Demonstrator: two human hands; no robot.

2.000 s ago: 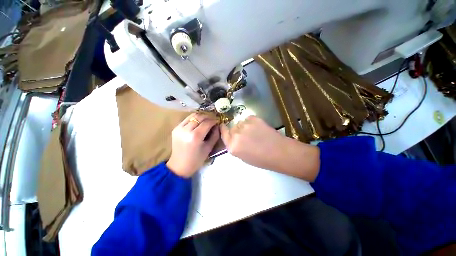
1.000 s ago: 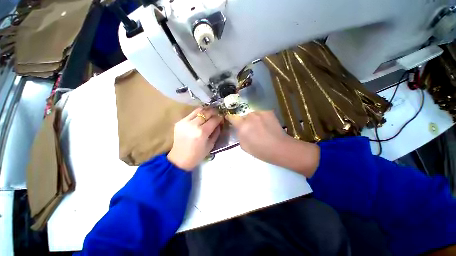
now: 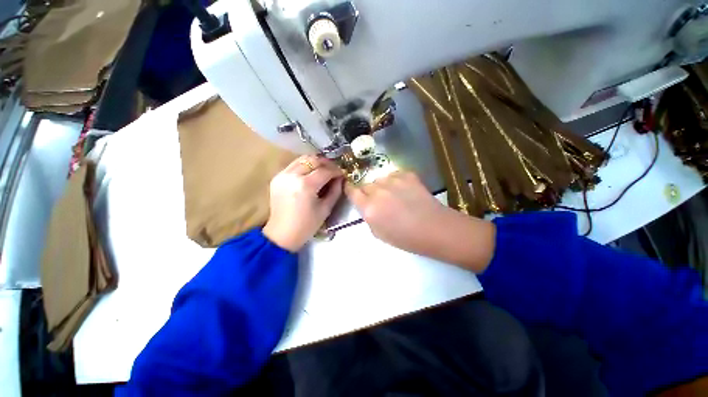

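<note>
A tan-brown fabric panel (image 3: 229,174) lies flat on the white table, its right edge under the sewing machine head (image 3: 268,85). My left hand (image 3: 303,201), with a ring, has its fingertips pinched together at the panel's right edge, just before the presser foot (image 3: 353,167). My right hand (image 3: 404,213) is beside it, fingers bent down at the foot's right. The fingertips meet or nearly meet. A small gold bit shows at the foot; what lies between the fingers is mostly hidden by them.
A bundle of brown zippers with gold teeth (image 3: 497,136) fans out right of the needle. A darker bundle (image 3: 687,116) is at far right. A black cord (image 3: 633,186) loops on the table. Brown panels (image 3: 70,256) hang over the left edge; a larger pile (image 3: 74,50) is upper left.
The camera view has shifted, so the machine head sits further right. The panel has moved slightly up and away. Both hands stay at the presser foot.
</note>
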